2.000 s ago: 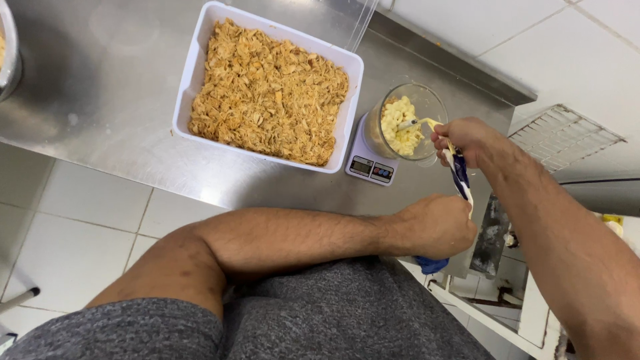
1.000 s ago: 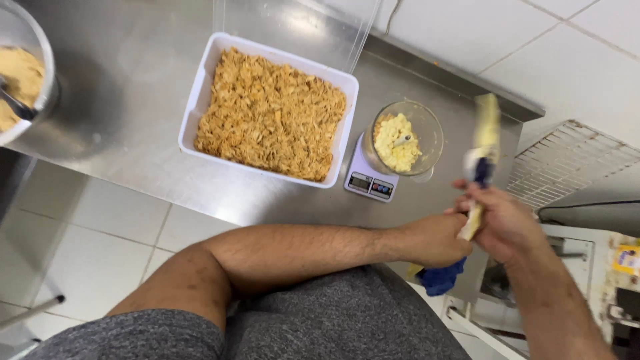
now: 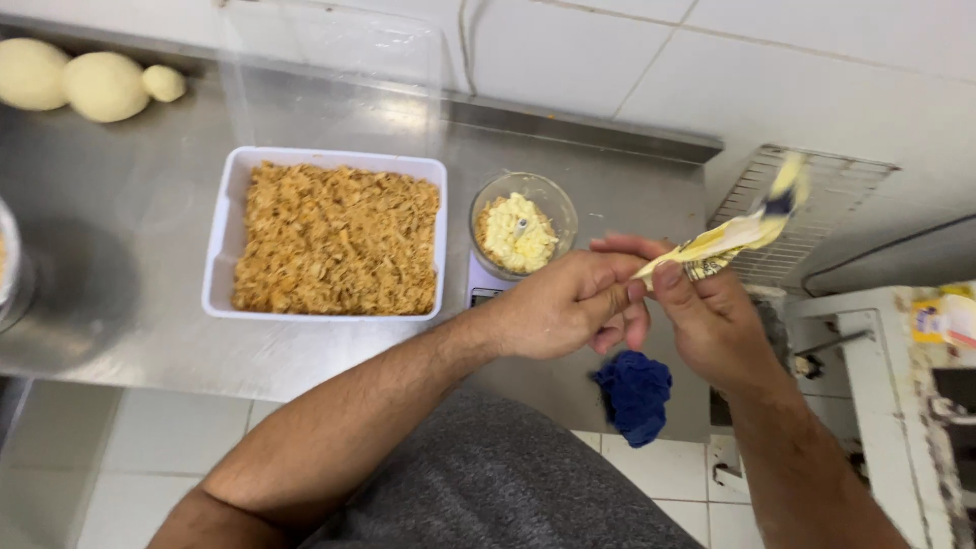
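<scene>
My right hand [image 3: 705, 320] grips a yellow plastic wrapper [image 3: 724, 240] with dark printing, its far end twisted up toward the wire rack. The fingers of my left hand [image 3: 576, 305] pinch the wrapper's near end. Just behind my left hand, a clear round bowl [image 3: 572, 217] holds a creamy pale-yellow mass [image 3: 509, 229] over shredded brownish filling, with a small whitish post in the middle. Under the bowl, a digital kitchen scale [image 3: 482, 284] is partly hidden by my left forearm. A white plastic tub [image 3: 212, 252] full of shredded orange-brown filling [image 3: 335, 240] stands to the left.
Dough balls [image 3: 105, 86] lie at the back left of the steel counter [image 3: 145, 335]. A clear plastic lid [image 3: 328, 84] leans behind the tub. A metal pot [image 3: 15, 267] is at the left edge. A blue cloth [image 3: 637, 396] lies near the front edge; a wire rack [image 3: 823, 191] and white stove [image 3: 877, 374] are right.
My hands have moved from beside the bowl's right side toward the counter's front, and the wrapper's end has left the bowl. The view has shifted, showing the dough balls.
</scene>
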